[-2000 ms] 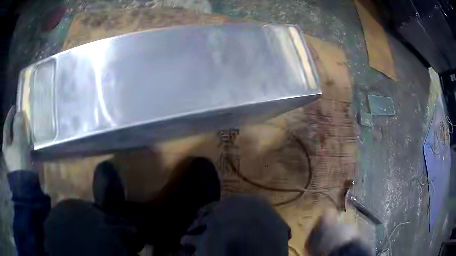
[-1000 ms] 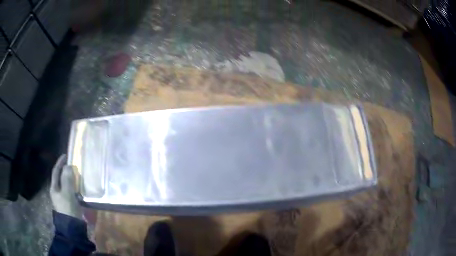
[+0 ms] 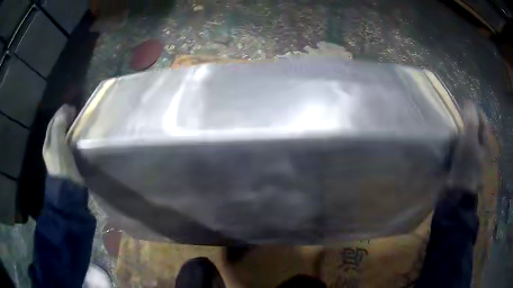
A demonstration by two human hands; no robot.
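Observation:
A large silver sheet-metal box spans the middle of the view, one long face turned up and away, and a broad, darker face turned toward me. My left hand, in a pale glove, grips its left end. My right hand, gloved and blurred, grips its right end. The fingers of both hands are partly hidden at the box's ends. The box hides most of the tan printed board beneath it.
A dark red disc lies on the worn green-grey floor beyond the box. Another red disc shows at lower left, near a whitish round thing. Dark stacked panels stand at left. My shoes are at the bottom edge.
My right hand has come onto the box's right end. The box has tipped, so its broad face now shows toward me. My left hand still holds the left end.

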